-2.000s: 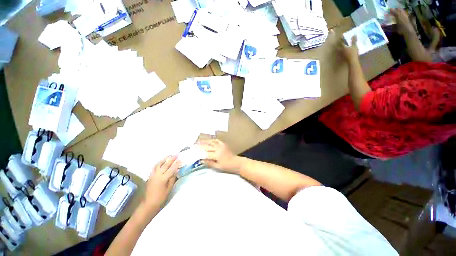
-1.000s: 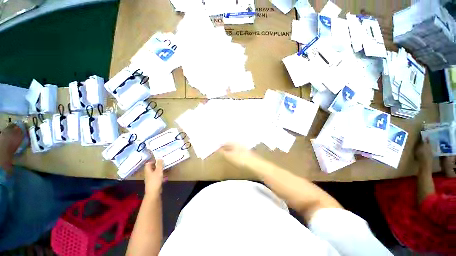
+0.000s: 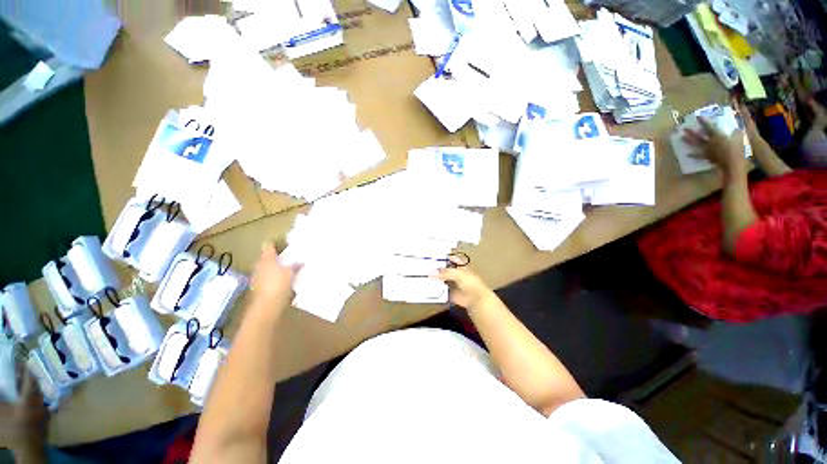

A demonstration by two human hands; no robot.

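My right hand [image 3: 464, 288] holds the right end of a blister tray [image 3: 415, 288] with a white product and a black cord loop [image 3: 459, 260]. The tray lies low over the near edge of the spread leaflets [image 3: 363, 227]. My left hand [image 3: 272, 275] is at the left edge of these leaflets, fingertips by a white sheet; whether it grips one I cannot tell. Insert cards with a blue square [image 3: 453, 177] lie on the far right side of the leaflets.
Several packed trays with cord loops [image 3: 195, 288] stand at left. A second leaflet heap [image 3: 281, 131] and a box with a blue square [image 3: 186, 149] lie beyond. Stacked cards [image 3: 621, 68] are at far right. A person in red [image 3: 744, 245] works at right; another person's hand [image 3: 25, 412] shows at left.
The view has turned. The tray that lay by my left hand at the right end of the tray group is now in my right hand. My left hand has moved to the leaflets.
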